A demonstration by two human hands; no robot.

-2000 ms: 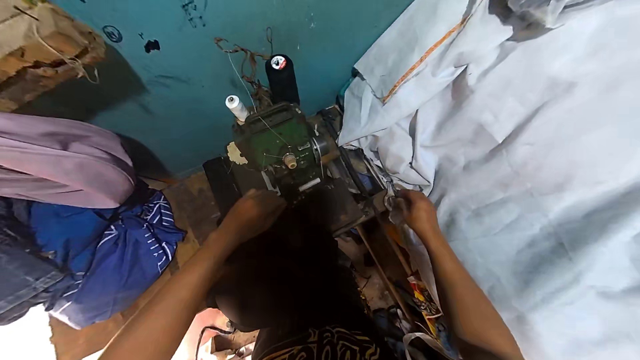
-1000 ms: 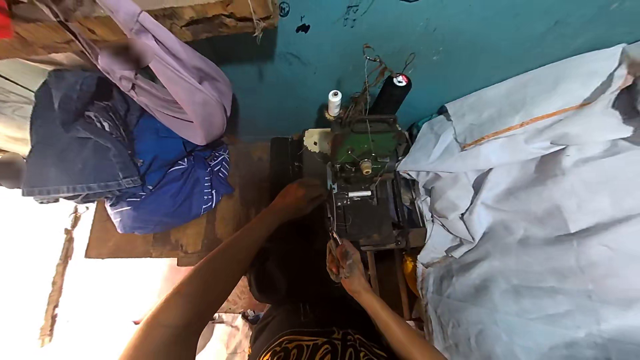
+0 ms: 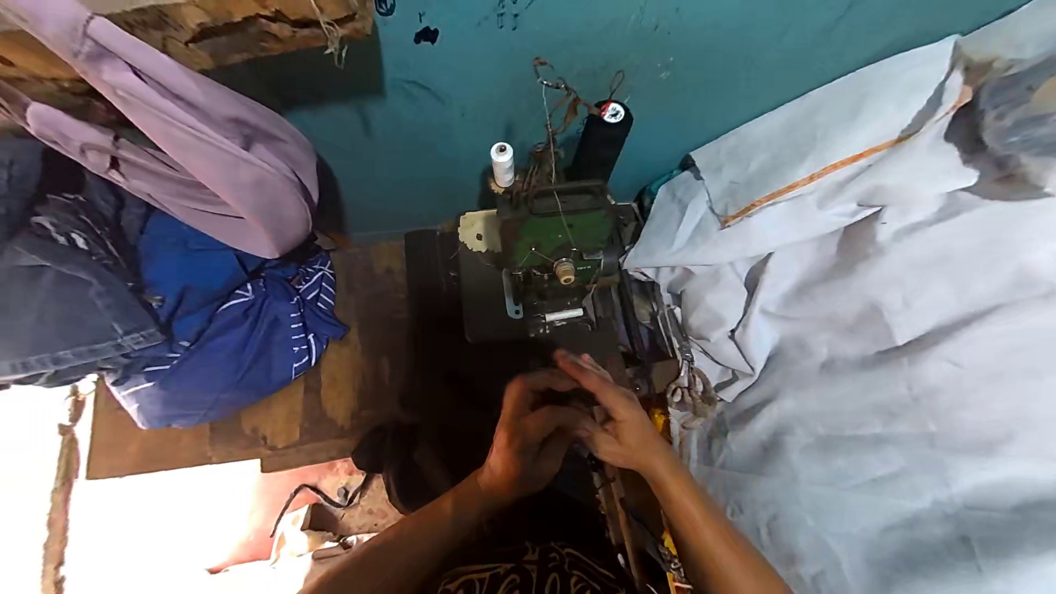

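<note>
My left hand (image 3: 532, 433) and my right hand (image 3: 619, 417) meet in front of a green sewing machine (image 3: 561, 235). Their fingers are bent and overlap; whether something small is between them cannot be told. A white thread spool (image 3: 502, 165) and a large black thread cone (image 3: 602, 140) stand behind the machine, with thread running down to its front. Beyond my right hand, what look like metal scissors (image 3: 689, 386) lie beside the pale grey cloth (image 3: 841, 371). Dark shadow hides much of the machine's bed near my fingers.
Blue patterned cloth (image 3: 239, 330), denim (image 3: 66, 289) and a mauve garment (image 3: 223, 165) are heaped at the left on a wooden table (image 3: 355, 371). A teal wall (image 3: 445, 107) rises behind the machine. A rough wooden ledge (image 3: 247, 33) juts out at upper left.
One second ago my hands were apart, the left beside the machine and the right with a metal tool; now they are together and that tool is not seen in the right.
</note>
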